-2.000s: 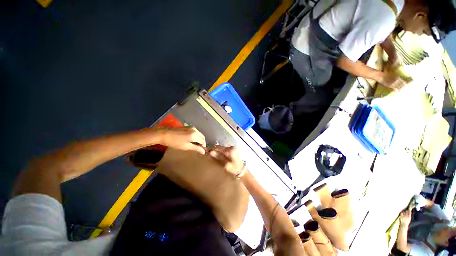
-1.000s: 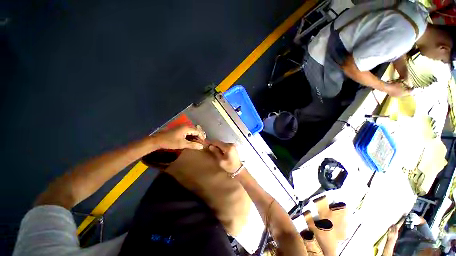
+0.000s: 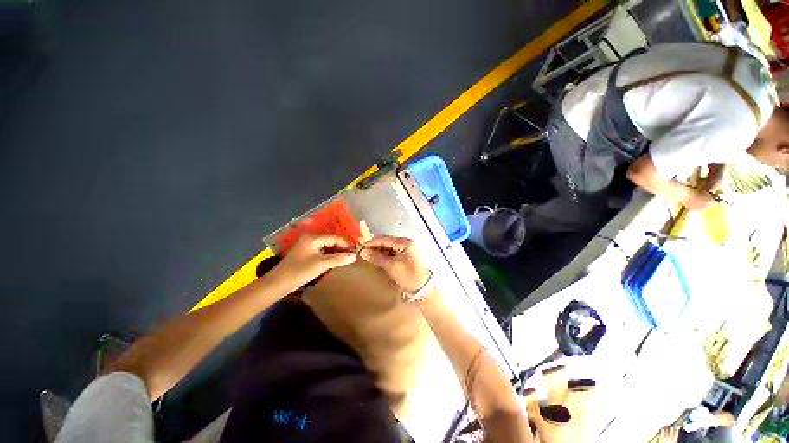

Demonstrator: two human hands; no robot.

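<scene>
A large brown panel (image 3: 368, 324) lies curved over the near edge of the grey board (image 3: 381, 208) and against my dark apron. My left hand (image 3: 313, 260) and my right hand (image 3: 396, 261) meet at the panel's far edge. Their thumbs and fingers are pinched together, seemingly on that edge. Any small piece between the fingertips is too small to tell. A small pale scrap (image 3: 365, 232) shows just beyond the fingertips. A red-orange pad (image 3: 322, 227) lies on the board's left end, partly covered by my left hand.
A blue tray (image 3: 439, 199) sits beyond the board's rail, with a bucket (image 3: 500, 232) past it. On the white table (image 3: 610, 381) are stacked blue trays (image 3: 655, 285), a black roll (image 3: 580, 329) and folded brown panels (image 3: 554, 385). A person (image 3: 683, 104) works at the far right.
The whole view has shifted, so the bench sits further right. More of the red-orange pad shows. My hands stay together at the panel's edge, with the fingertips now closer together.
</scene>
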